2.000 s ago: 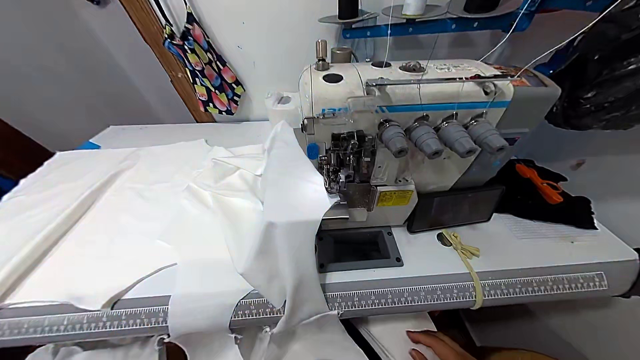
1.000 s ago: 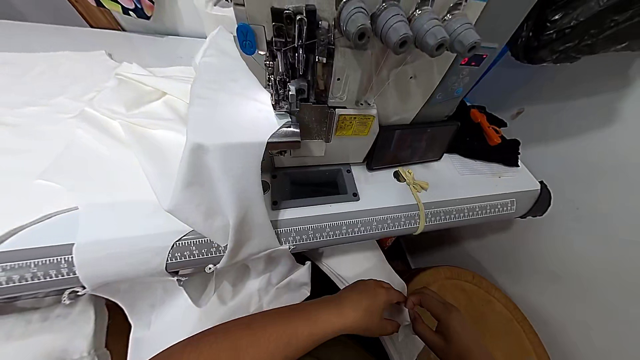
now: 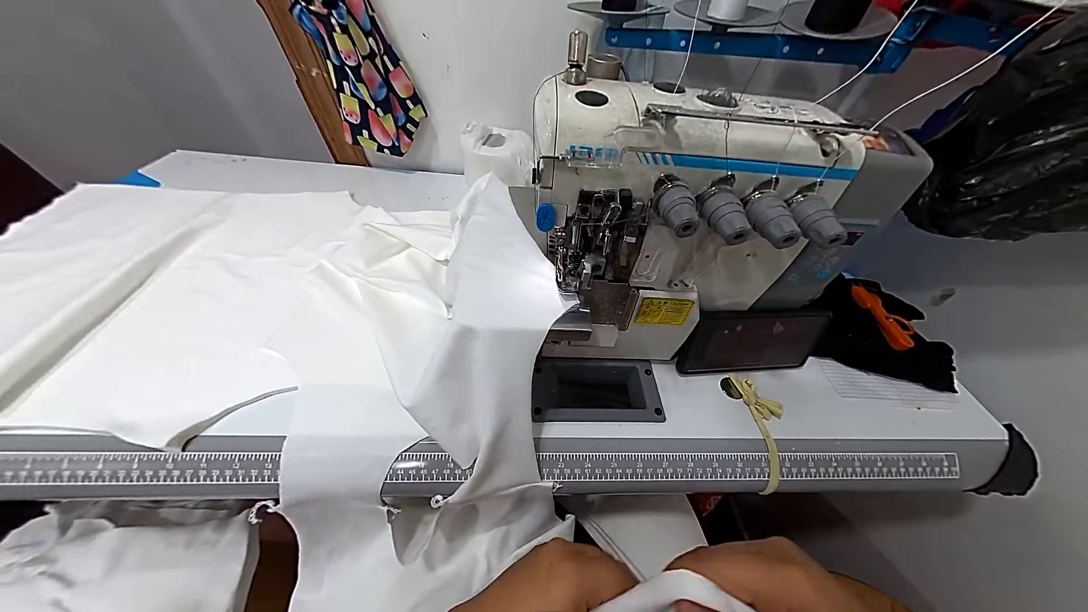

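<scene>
At the bottom edge, my left hand (image 3: pixel 557 580) and my right hand (image 3: pixel 756 571) are close together on a piece of white fabric (image 3: pixel 671 591) that runs between them. The fingers are partly hidden or cut off by the frame. Left of them, a larger white cloth (image 3: pixel 476 340) lies over the sewing table and hangs down over its front edge. Its raised point rests against the needle area of a white overlock sewing machine (image 3: pixel 595 255). More white fabric (image 3: pixel 153 314) spreads flat over the left of the table.
A ruler strip (image 3: pixel 722 467) runs along the table's front edge, with a yellowish tie (image 3: pixel 769 438) knotted round it. Orange thread snips (image 3: pixel 884 319) lie on black cloth (image 3: pixel 931 361). A dark-screened device (image 3: pixel 752 342) leans by the machine. White cloth (image 3: pixel 127 561) sits below the table at left.
Two seconds ago only one hand showed at the lower edge; now both do. Since one second ago the hands sit lower in view, with white fabric between them. The view has tilted up again.
</scene>
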